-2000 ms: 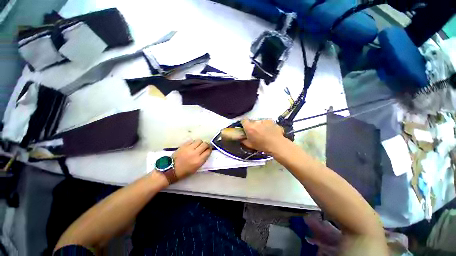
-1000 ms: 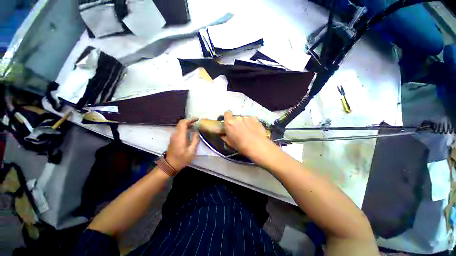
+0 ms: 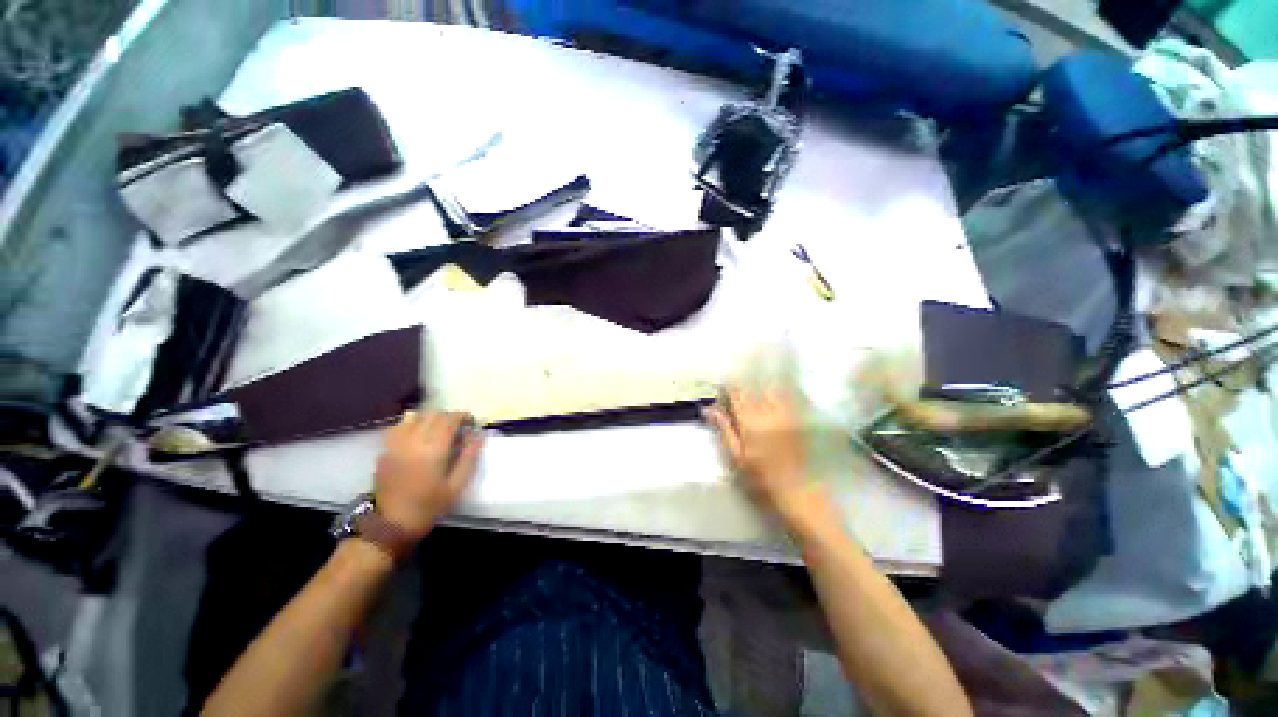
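Observation:
A narrow dark edge of the fabric piece [image 3: 603, 416] lies along the far side of the white template [image 3: 603, 455] on the near part of the table. My left hand [image 3: 428, 465] holds the left end and my right hand [image 3: 761, 441] holds the right end, with fingertips at the dark edge. The fingers hide both ends. The steam iron [image 3: 967, 446], blurred, with a pale wooden handle, is at the right, partly over the dark mat [image 3: 995, 343], away from both hands.
Dark panels [image 3: 337, 385] lie left of my left hand. More dark panels [image 3: 631, 277] lie beyond the work. Yellow-handled snips [image 3: 814, 276] and a black object [image 3: 750, 157] lie farther off. Folded bundles [image 3: 280, 161] are far left. Cords run at the right.
My right hand has let go of the iron, which is now at the right, and holds the right end of the work. My left hand is at the left end. The view has shifted.

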